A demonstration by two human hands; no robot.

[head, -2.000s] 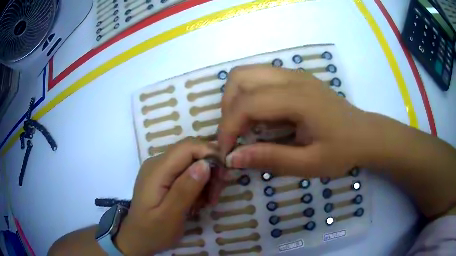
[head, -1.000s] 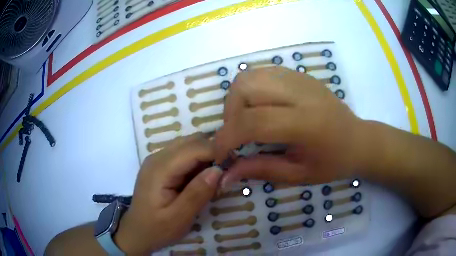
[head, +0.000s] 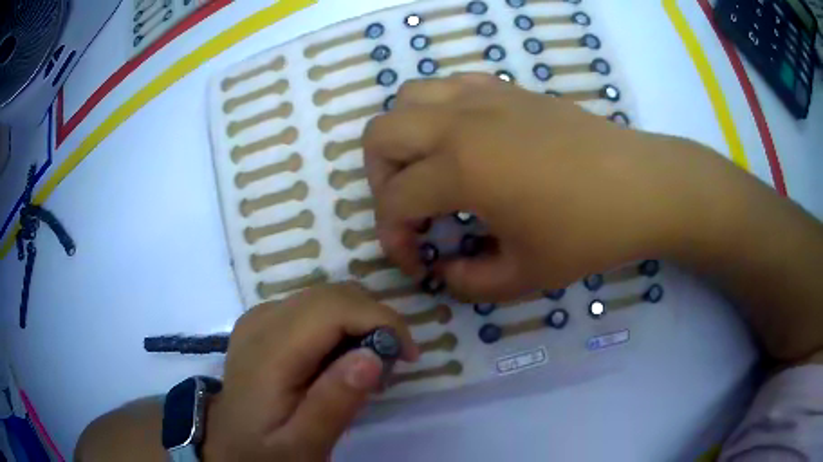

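The white slotted tray (head: 217, 171) lies in front of me, with tan dumbbell slots. Dark-rimmed round drivers (head: 489, 333) sit at slot ends in its right columns; the left column shows plain tan. My left hand (head: 293, 361) is at the tray's near left edge, closed around a short dark stack of drivers (head: 385, 342), one round face showing. My right hand (head: 514, 180) is over the middle of the tray. Its thumb and fingertips pinch around a small driver (head: 432, 284) at a slot end of the second column. The hand covers several slots.
A dark bumpy rod (head: 185, 344) lies left of the tray. A black open-handled tool (head: 32, 235) is at far left. A fan (head: 27, 54) stands upper left, a calculator (head: 772, 54) upper right. Another tray (head: 153, 18) lies beyond the red tape.
My hands have moved apart; the right has gone from the left fingertips to a slot. The stack's end face now shows. The tray and surroundings have shifted up and left in view.
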